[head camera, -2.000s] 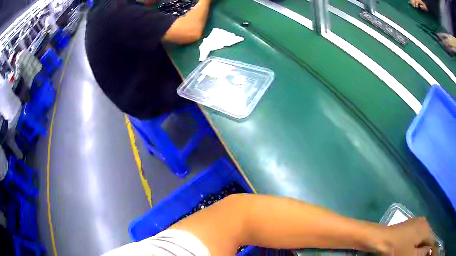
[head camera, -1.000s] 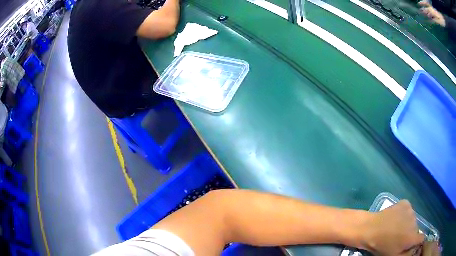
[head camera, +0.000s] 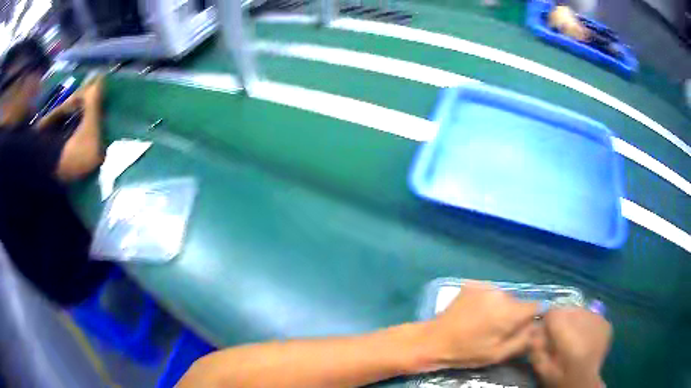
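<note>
My left hand (head camera: 485, 326) and my right hand (head camera: 572, 345) meet at the fingertips at the lower right, over a clear plastic box (head camera: 430, 297). What they hold, if anything, is hidden by the fingers and blur. A white paper (head camera: 446, 298) shows in the box beside my left hand. Small pale pieces (head camera: 470, 383) show below my left hand at the bottom edge.
A light-blue tray (head camera: 523, 163) lies beyond the hands. A clear lid or box (head camera: 145, 221) and white tissue (head camera: 121, 161) lie left, beside a seated person (head camera: 38, 204). A metal post (head camera: 239, 49) stands behind. A blue container (head camera: 591, 47) with a hand is at the far right.
The view has swung right, so the whole light-blue tray shows and the lid and person sit further left. Both hands now show with fingertips together; earlier the right was mostly cut off.
</note>
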